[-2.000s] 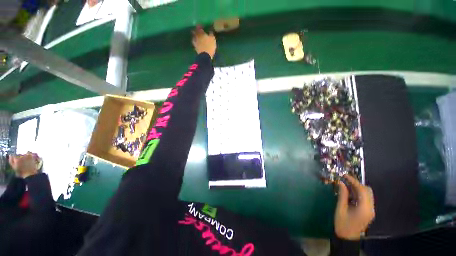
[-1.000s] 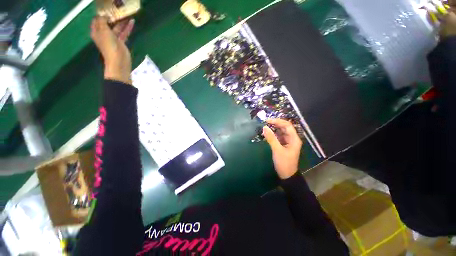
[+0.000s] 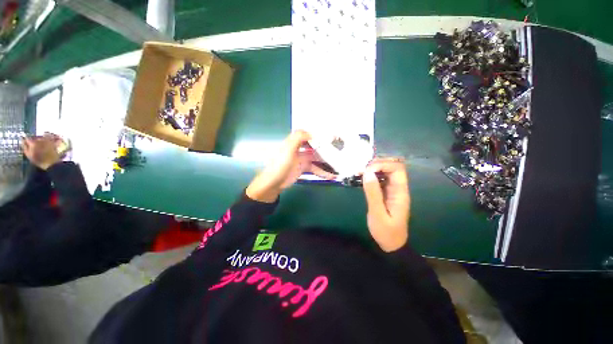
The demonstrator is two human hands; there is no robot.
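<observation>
A white plastic housing [image 3: 349, 156] with a dark opening is in front of me, over the near end of the white backing sheet [image 3: 333, 74]. My left hand [image 3: 285, 164] holds its left side. My right hand [image 3: 388, 201] is at its lower right, with fingertips pinched on a small dark wired component [image 3: 353, 180]. Whether the component touches the housing is unclear. The housing and hands mostly hide the black adhesive block. A pile of wired components [image 3: 484, 114] lies to the right.
An open cardboard box [image 3: 218, 101] with some dark components stands left. A large black foam sheet [image 3: 564, 148] lies right of the pile. A neighbour's hand [image 3: 46, 150] and a small yellow-and-black item [image 3: 121, 158] are far left. The conveyor belt [image 3: 255, 17] runs behind.
My left hand has come back from the conveyor with a housing. My right hand has left the pile and met it over the sheet. The view has swung back left.
</observation>
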